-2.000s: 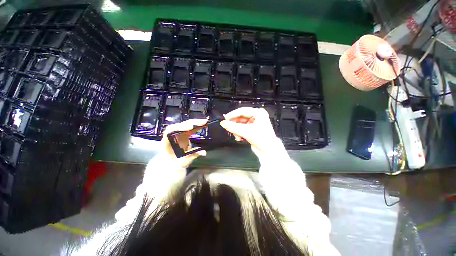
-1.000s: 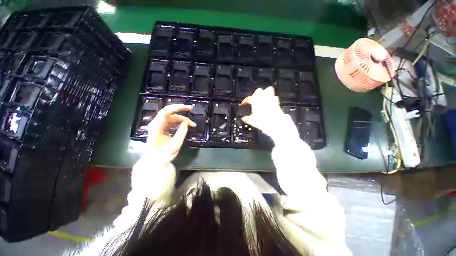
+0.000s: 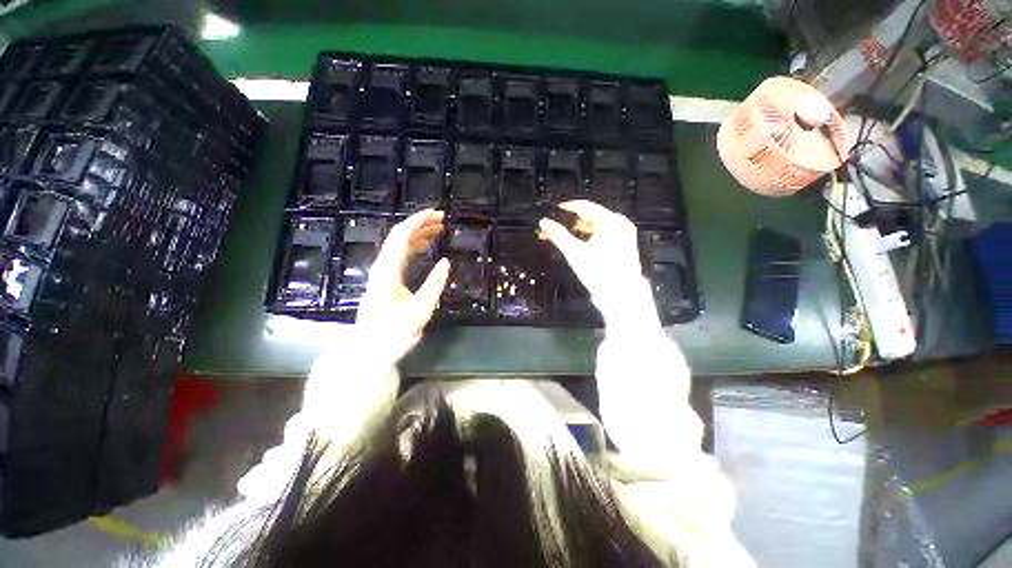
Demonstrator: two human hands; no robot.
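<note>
A wide shiny black blister tray (image 3: 479,131) lies flat in front of me, with three rows of pockets holding dark flat pieces. My left hand (image 3: 407,277) is over the near row, left of centre, with thumb and fingers apart and nothing visible in it. My right hand (image 3: 599,250) is over the tray right of centre, thumb and forefinger curled close together at the edge between the middle and near rows. Something dark lies at those fingertips; I cannot tell whether it is held or part of the tray. The pocket between my hands shows small bright specks.
A tall stack of black trays (image 3: 122,288) stands at the left. Right of the tray are a dark phone-like slab (image 3: 772,285), a pink-orange fan (image 3: 777,139), a white power strip (image 3: 880,291) and tangled cables. A green surface (image 3: 499,44) runs behind. Clear wrap (image 3: 782,477) is at lower right.
The dark framed unit held in my left hand two seconds ago is no longer visible in it. Since one second ago, my left hand has moved right and the view has shifted slightly.
</note>
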